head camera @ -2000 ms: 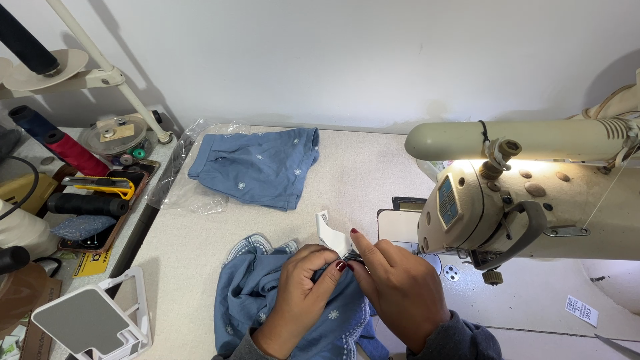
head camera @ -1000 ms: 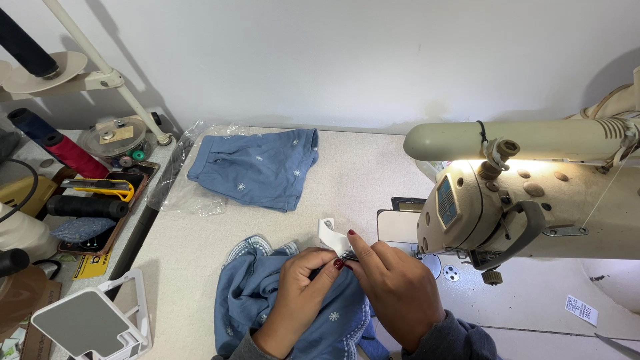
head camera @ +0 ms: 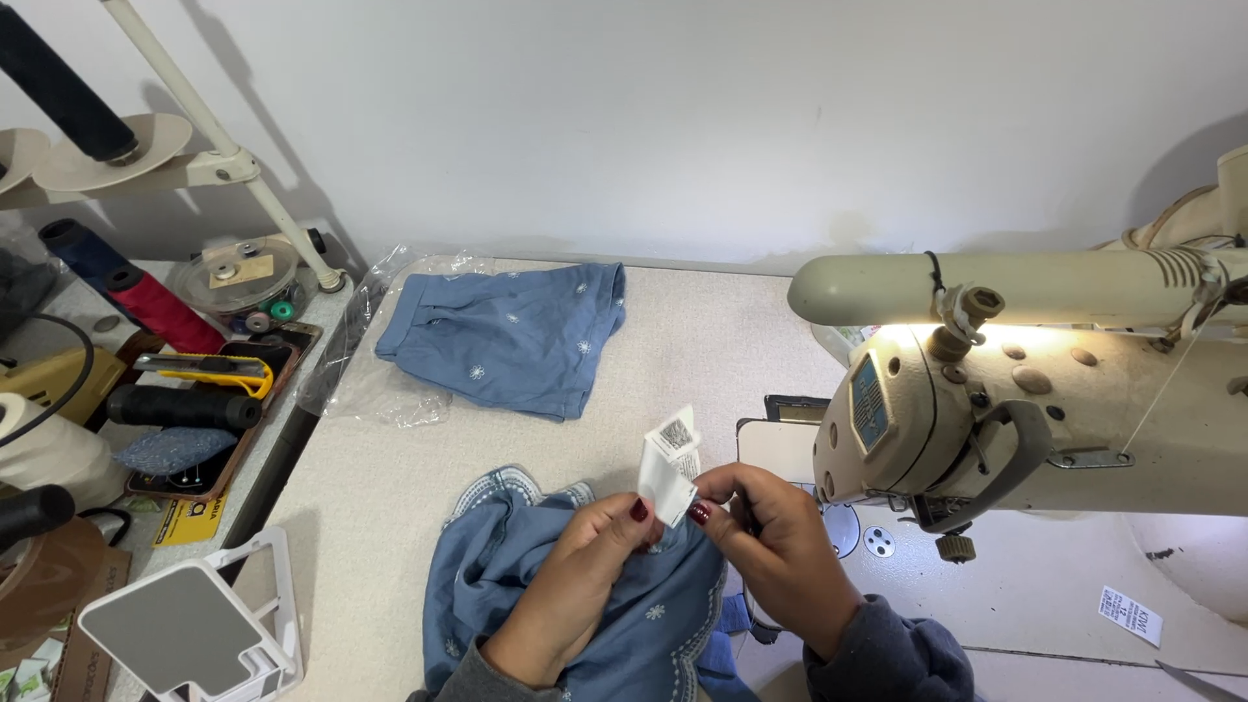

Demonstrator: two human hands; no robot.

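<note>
A blue embroidered garment (head camera: 624,595) with scalloped white-stitched edging lies bunched on the sewing table. My left hand (head camera: 585,575) pinches the lower part of a white fabric care label (head camera: 668,468) between thumb and finger, over the garment. My right hand (head camera: 775,546) is at the label's right edge, with thumb and index finger closed there; its other fingers are curled and what they hold is hidden. The label stands up folded, with print showing. A second blue embroidered garment piece (head camera: 507,336) lies flat behind, partly on a clear plastic bag (head camera: 390,395).
An industrial sewing machine (head camera: 1033,390) with its lamp lit stands at the right. To the left are thread cones (head camera: 166,307), a yellow box cutter (head camera: 210,370), a pincushion (head camera: 175,453) and a white folding stand (head camera: 180,629). A printed tag (head camera: 1131,614) lies at the lower right.
The label has turned and opened upward, so its printed side shows. My right hand has shifted slightly to the right, its index finger no longer laid over the label.
</note>
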